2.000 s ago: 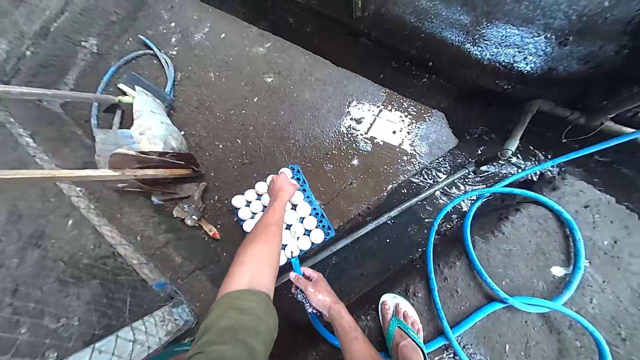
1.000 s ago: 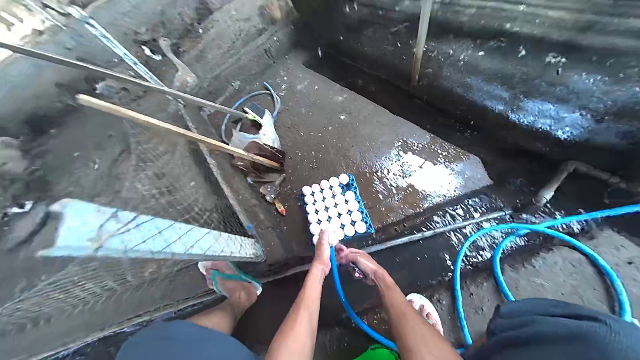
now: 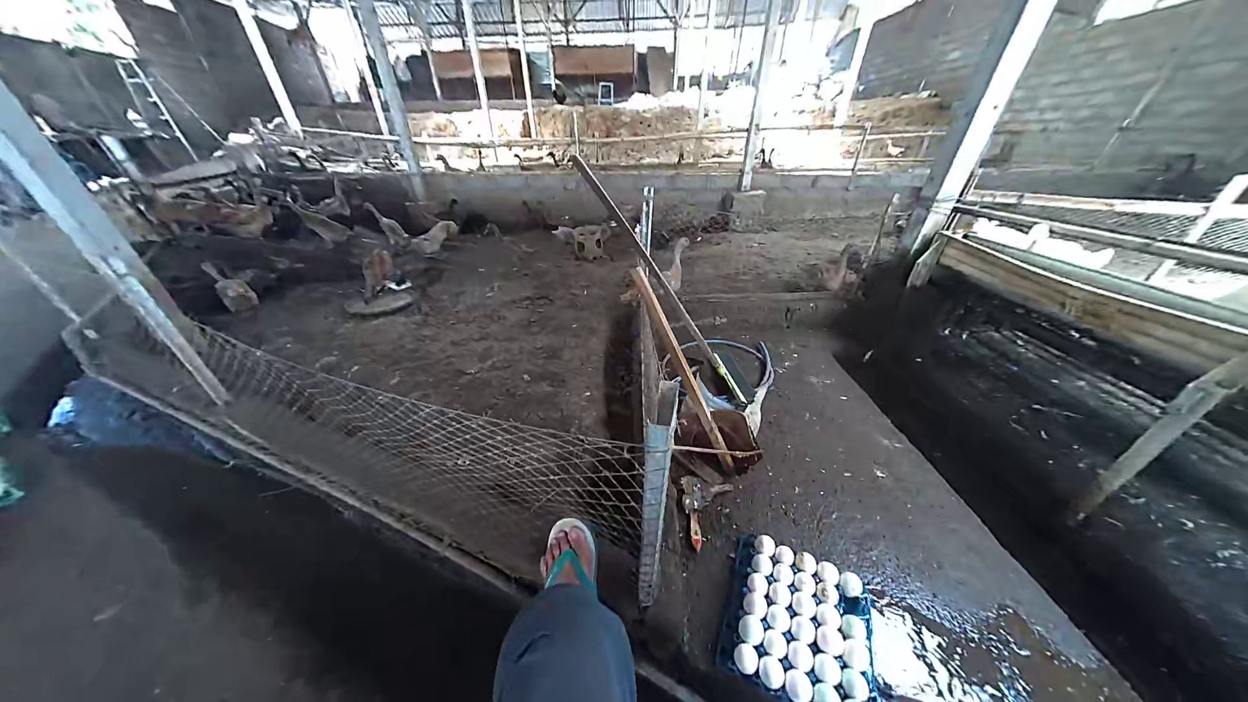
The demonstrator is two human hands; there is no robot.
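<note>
Neither my left hand nor my right hand shows in the head view now, so what they hold or touch is hidden. White eggs [image 3: 801, 629] fill most of a blue egg tray [image 3: 728, 634], which lies on wet concrete at the lower right. One foot in a green-strapped flip-flop [image 3: 569, 558] is beside the netting, left of the tray. Beyond the tray, two long-handled tools lean on a fence post, the nearer with a wooden handle [image 3: 675, 351] and a brown blade [image 3: 697, 439]. A small object with an orange-red tip [image 3: 695, 531] lies close to them.
Wire netting [image 3: 468, 458] runs from the left to a metal post [image 3: 656, 497]. Ducks [image 3: 434, 237] stand in the dirt pen behind it. A coiled blue hose [image 3: 765, 366] lies past the tools. At the right, a dark channel [image 3: 975, 468] borders the concrete, with a slanting post [image 3: 1160, 439] over it.
The view has swung up and left toward the pen. Both hands, seen earlier at the egg tray with the blue hose, are out of sight.
</note>
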